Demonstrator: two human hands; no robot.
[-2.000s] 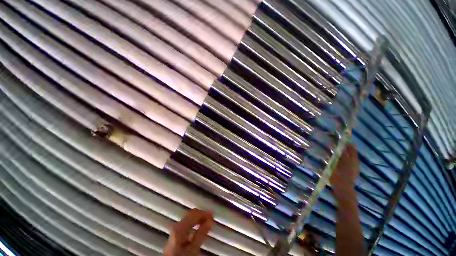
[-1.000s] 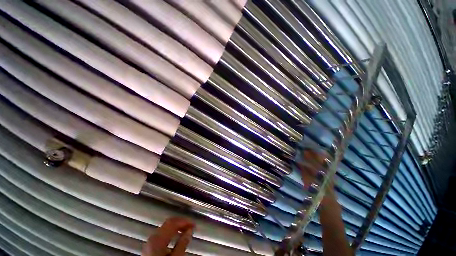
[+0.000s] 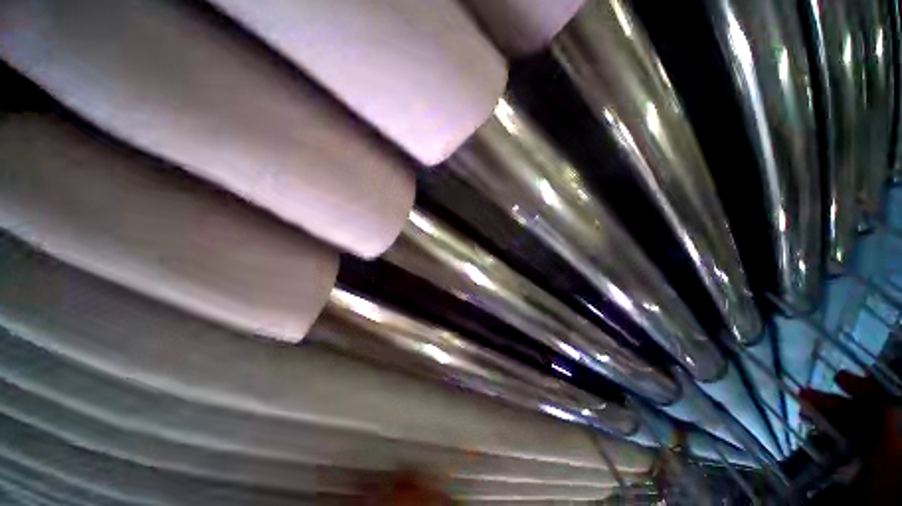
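Mirror-bright metal bars (image 3: 584, 212) run from the upper middle down to the lower right. Light blue sheet (image 3: 841, 326) lies beyond their ends at the right edge, with thin wires (image 3: 831, 341) crossing it. My right hand (image 3: 856, 420) is a dark, blurred reddish shape at the lower right, beside the wires; its fingers and any grip cannot be made out. My left hand (image 3: 405, 489) is only a faint reddish blur at the bottom edge, mostly cut off. The long bars of the metal frame cannot be made out.
Pale pink covering (image 3: 316, 128) lies on the bars at the upper left and ends in rounded edges. Greyish-white ribbed sheet (image 3: 198, 395) spreads along the lower left and bottom. Dark gaps lie between the shiny bars.
The view has come much closer to the bars and pink covering. The blue area and my right hand now sit at the lower right edge; my left hand has nearly left the picture.
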